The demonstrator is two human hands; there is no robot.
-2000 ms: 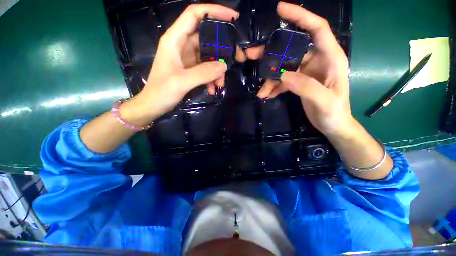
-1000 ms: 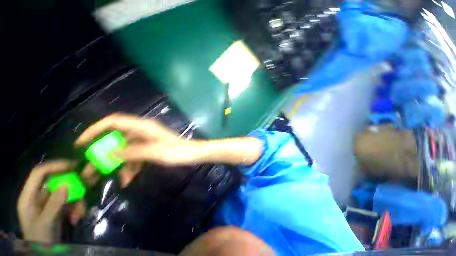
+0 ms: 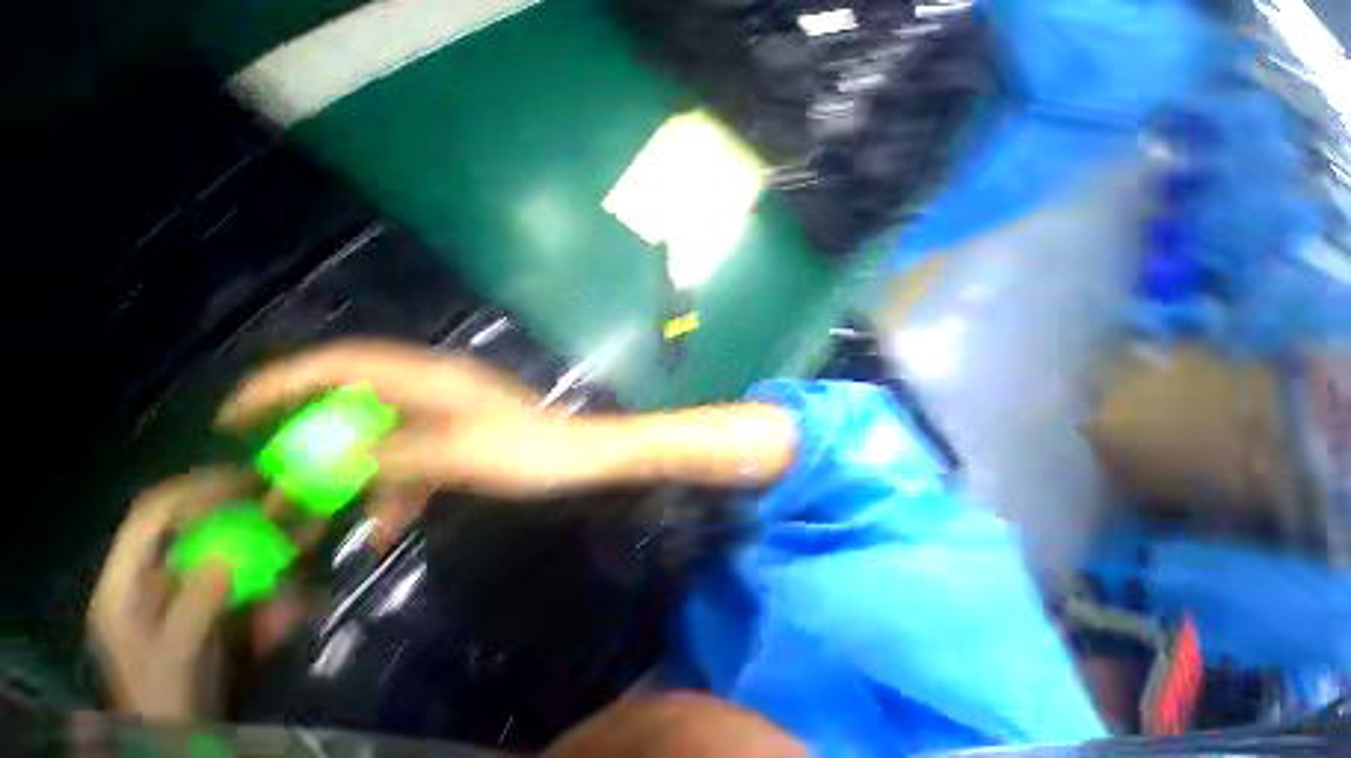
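The picture is blurred and tilted. My left hand (image 3: pixel 156 607), at the lower left, holds a smartwatch unit (image 3: pixel 234 552) whose screen is lit plain green. My right hand (image 3: pixel 430 422) holds a second smartwatch unit (image 3: pixel 326 447), also lit green with a whitish middle. The two units are close together, with the right one higher in the picture. Both are over the dark glossy blister tray (image 3: pixel 489 607). My left forearm is out of the picture.
A pale yellow paper note (image 3: pixel 689 185) and a dark pen (image 3: pixel 677 326) lie on the green mat (image 3: pixel 459 178). Dark glossy trays (image 3: pixel 845 104) are at the top. A person in a blue smock (image 3: pixel 1096 59) is at the upper right.
The view has swung to the right and tilted since the first frame. Both screens went from blue cross lines to plain green. Both hands still hold their units.
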